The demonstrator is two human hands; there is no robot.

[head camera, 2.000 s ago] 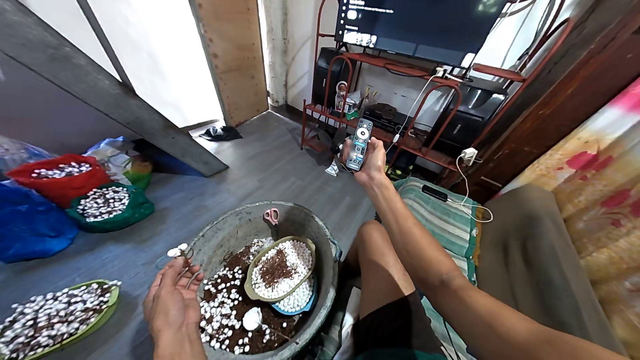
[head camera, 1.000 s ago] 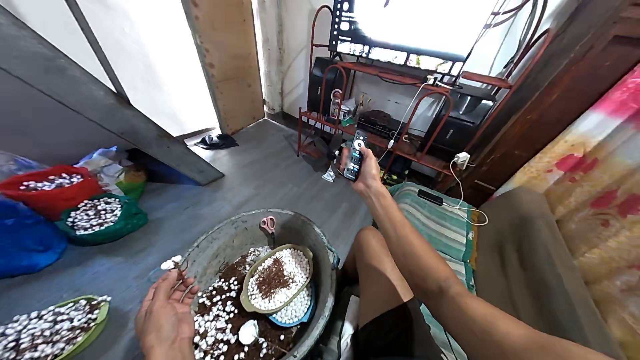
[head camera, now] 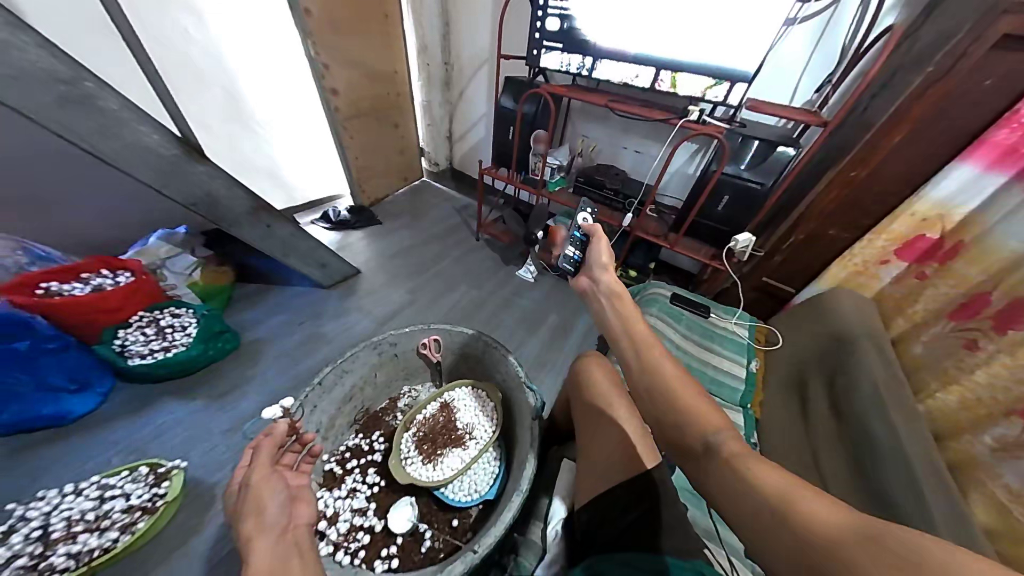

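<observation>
A black remote control [head camera: 578, 240] is gripped in my right hand [head camera: 594, 254], which reaches forward toward the shelf. My left hand [head camera: 276, 488], palm up with bent fingers, holds a small white cluster [head camera: 278, 409] on thin stems at its fingertips, beside the rim of a large grey tub [head camera: 524, 400]. Inside the tub, white pieces lie over brown material. An oval olive bowl [head camera: 398, 468] of small white pieces, topped with reddish-brown bits, rests over a blue bowl [head camera: 496, 488] with more white pieces. Pink-handled scissors [head camera: 431, 350] stand against the tub's inner wall.
A green tray [head camera: 164, 512] of white pieces lies on the floor at left. Red [head camera: 128, 300] and green [head camera: 216, 344] bags stand beyond it. A red metal rack [head camera: 592, 98] holds a television [head camera: 640, 70] and speakers. A dark device [head camera: 690, 305] with a white cable lies on the striped cushion [head camera: 680, 352].
The television picture has turned from a dark menu to a very bright image. My right hand still holds the remote, and my left hand still holds the white cluster.
</observation>
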